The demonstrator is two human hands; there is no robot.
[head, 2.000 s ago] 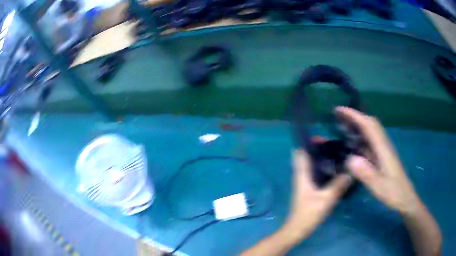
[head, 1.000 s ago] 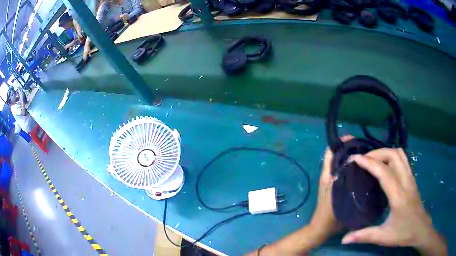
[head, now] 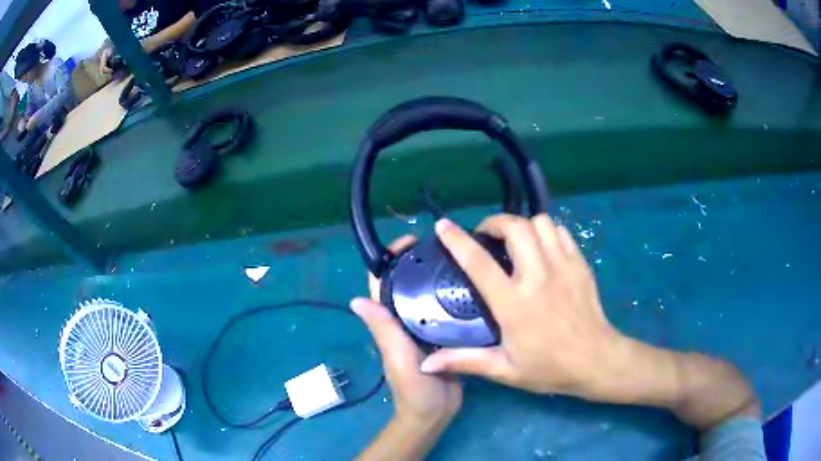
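Note:
Black over-ear headphones (head: 432,117) are held above the blue-green bench, with the padded headband arched away from me. A shiny round speaker baffle (head: 432,302) with small holes near its centre faces up on the near ear cup. My left hand (head: 410,360) holds the cup from below and the left side. My right hand (head: 549,315) lies over the cup's right side, its thumb at the lower rim and fingers across the top. Its fingers hide part of the baffle and the other cup. A thin dark lead shows inside the band.
A white desk fan (head: 112,360) stands at left. A white power adapter (head: 313,391) with looped black cable lies left of my hands. Single headphones (head: 214,149) lie on the green ledge (head: 594,108), one more at right (head: 698,79). Piled headphones, cardboard and people are behind.
The view has shifted right. The cup has turned from its dull dark face to the shiny baffle with holes. My right hand has moved over the cup's right side.

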